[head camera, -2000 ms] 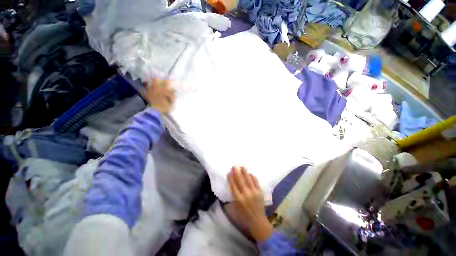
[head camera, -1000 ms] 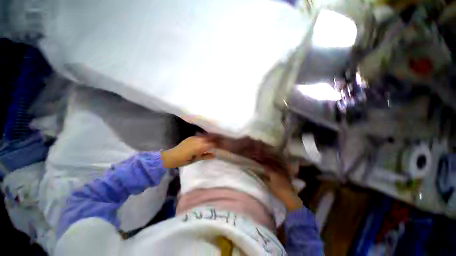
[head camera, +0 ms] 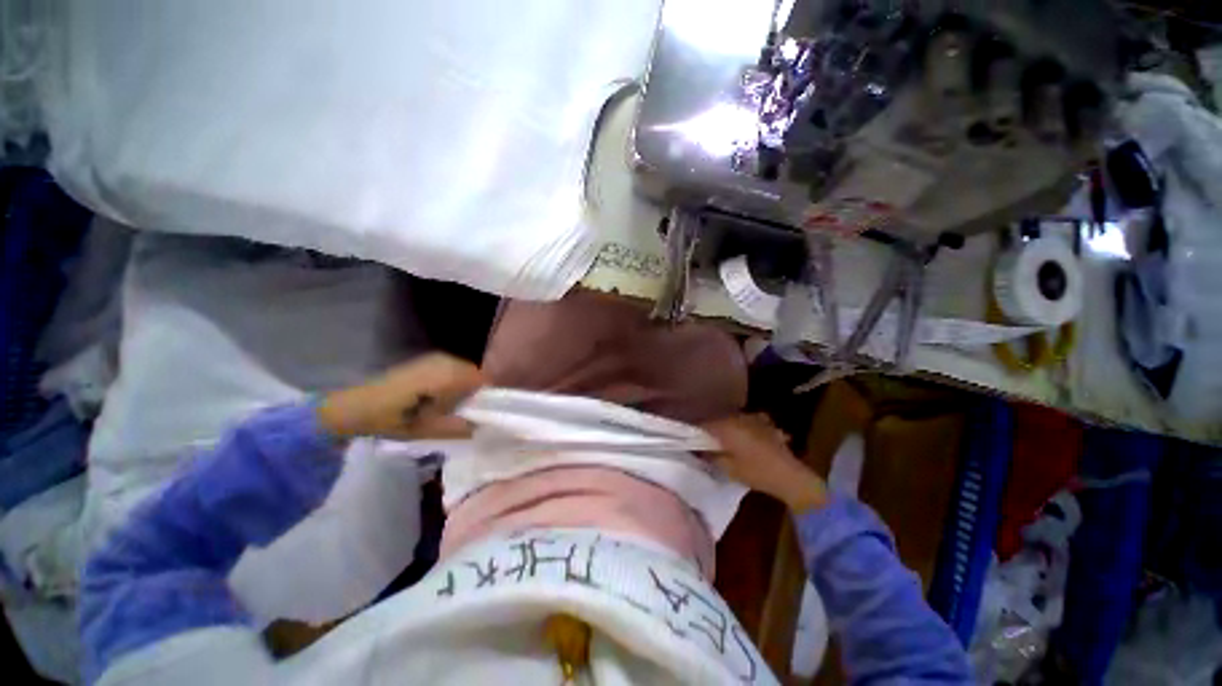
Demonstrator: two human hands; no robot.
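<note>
My left hand (head camera: 409, 397) and my right hand (head camera: 759, 453) are both over my lap. They grip the two ends of a folded white cloth piece (head camera: 590, 426), stretched between them across my thighs. The fingertips are partly hidden by the cloth. A stack of white garment panels (head camera: 349, 121) lies flat on the table to the upper left, its layered edges at the table's front edge. The sewing machine's shiny metal plate (head camera: 697, 127) is right of the stack.
A tape roll (head camera: 1040, 279) lies on the table at the right, with white tape (head camera: 938, 330) running left from it. Grey V-shaped metal snips (head camera: 885, 311) are at the table's front edge. A blue slatted crate (head camera: 968, 516) is below. White cloth (head camera: 188, 389) lies at the left.
The view has shifted, showing more of the table's right side. The panels were under my hands two seconds ago; both hands are now at my lap, and the white piece is held more clearly stretched.
</note>
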